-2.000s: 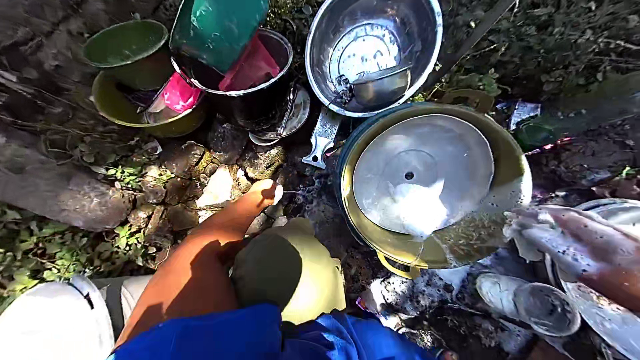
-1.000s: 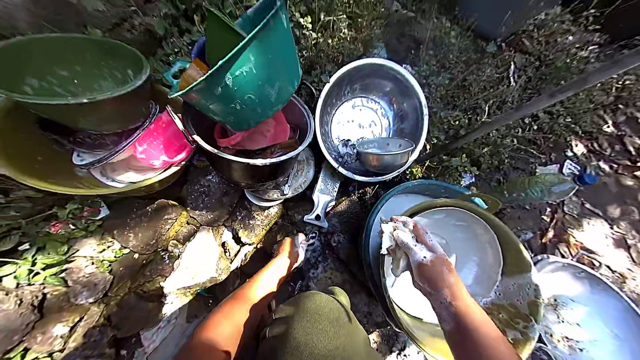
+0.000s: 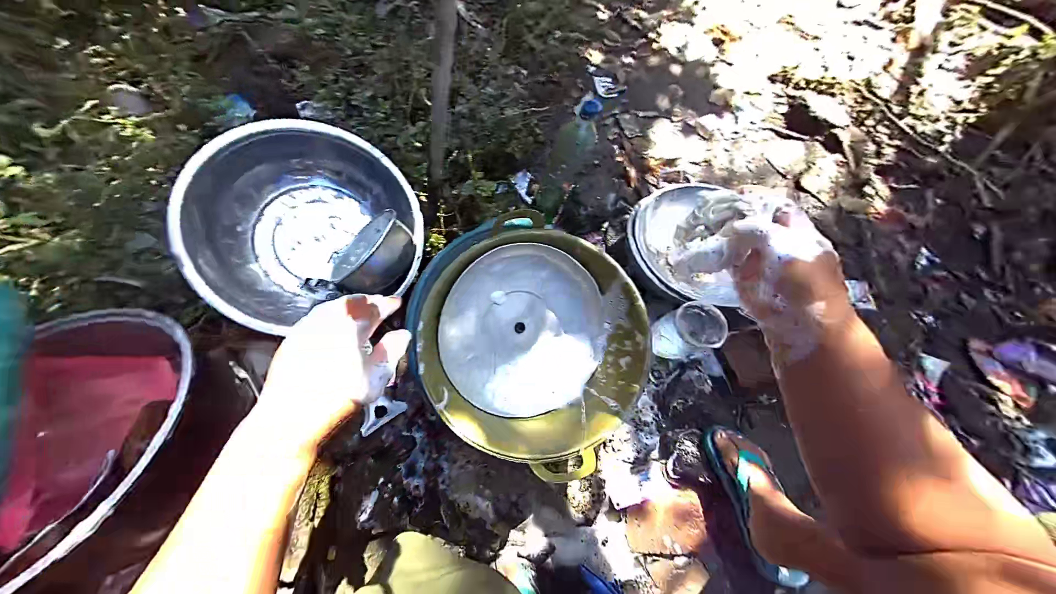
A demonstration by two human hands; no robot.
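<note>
My left hand (image 3: 342, 355) is beside the steel basin (image 3: 219, 272), its thumb and forefinger apart and nothing visible between them. A metal dipper or small pot (image 3: 384, 256) leans inside that basin. In the centre, a round aluminium lid or plate (image 3: 520, 330) with a dark central spot lies in a yellow-green two-handled basin (image 3: 610, 421). My right hand (image 3: 784, 264), covered in suds, grips a soapy cloth-like scrubber (image 3: 701, 227) over stacked metal plates (image 3: 660, 206). Lather and the fingers hide part of both scrubber and plates. A clear plastic cup (image 3: 701, 326) lies just below the plates.
At lower left stands a dark container (image 3: 177, 363) with a pink item (image 3: 91, 412) inside. A metal handle end (image 3: 382, 415) shows below my left hand. A sandalled foot (image 3: 751, 495) rests at lower right. Beyond the basins are a plastic bottle (image 3: 577, 136) and an upright stick (image 3: 443, 91).
My right hand has moved from the lid in the yellow-green basin to the plates at its right. My left hand has come up beside the steel basin. The view has swung right.
</note>
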